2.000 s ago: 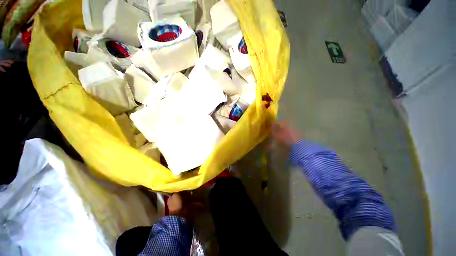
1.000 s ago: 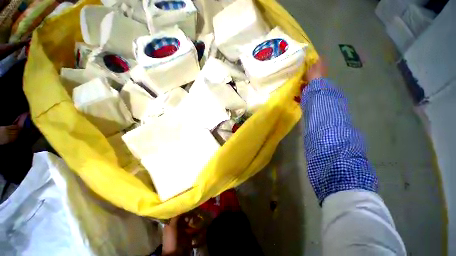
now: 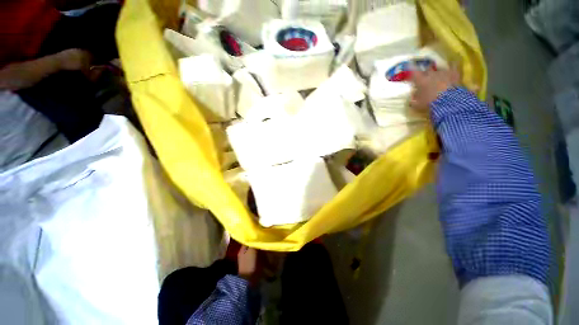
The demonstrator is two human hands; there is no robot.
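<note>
The yellow woven sack (image 3: 174, 149) stands in front of me, full of white box-shaped fabric pieces. One piece (image 3: 397, 98) at the right inside the sack has a round blue and red opening facing up. My right hand (image 3: 435, 86) is blurred and lies over this opening, its fingers at the opening's edge; whether they grip cannot be told. Another piece (image 3: 298, 66) with a round opening faces up near the middle. Bright plain pieces (image 3: 292, 190) lie at the near rim. My left hand (image 3: 247, 261) is below the near rim, small and dark, its fingers mostly hidden.
A large white woven bag (image 3: 95, 222) stands at the left. Another person's arm (image 3: 44, 68) and red clothing show at the upper left. The grey-green floor (image 3: 406, 254) has a green arrow sign (image 3: 503, 111) at the right. Pale bags stand at the right edge.
My right hand has moved from the sack's right rim inward onto the piece with the blue and red opening. The view has shifted, so the sack sits further right. My left hand stays below the near rim.
</note>
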